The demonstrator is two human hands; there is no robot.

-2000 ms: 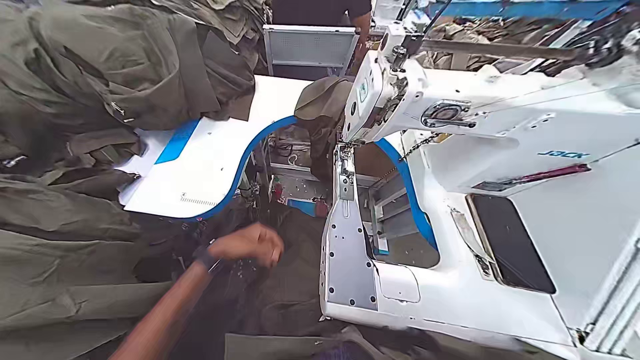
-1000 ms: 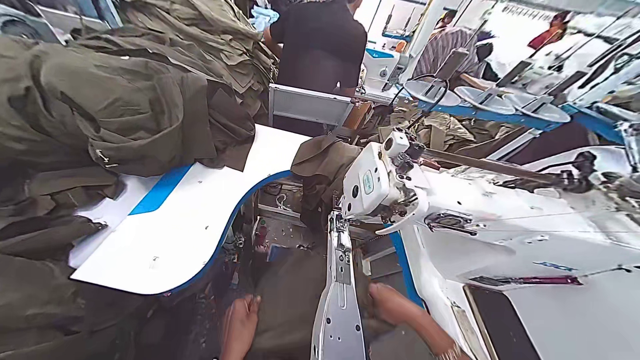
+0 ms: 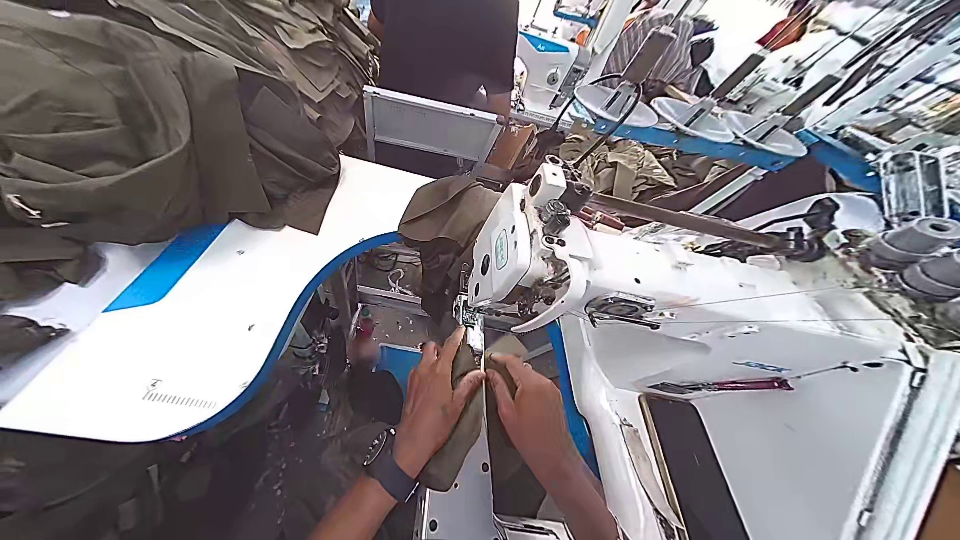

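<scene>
Olive-brown fabric (image 3: 459, 442) lies over the narrow arm of a white Jack industrial sewing machine (image 3: 637, 270), just in front of the presser foot (image 3: 473, 330). My left hand (image 3: 435, 397), with a watch on its wrist, holds the fabric's left side, its index fingertip close beside the foot. On the right side my right hand (image 3: 529, 409) grips the cloth between thumb and fingers. Both thumbs nearly meet at the edge running toward the foot. Behind the needle area hangs more olive cloth (image 3: 450, 214). The fingers cover part of the fabric.
A white table with a blue edge (image 3: 247, 300) curves along the left, bearing piled olive garments (image 3: 112, 135). Red-handled thread snippers (image 3: 735, 385) and a dark phone-like slab (image 3: 697, 465) lie on the machine at right. Beyond a metal frame (image 3: 427, 127) is a person in dark clothing (image 3: 448, 52).
Both hands have come together at the presser foot with the fabric; a second ago they were apart, lower down on either side of the machine arm.
</scene>
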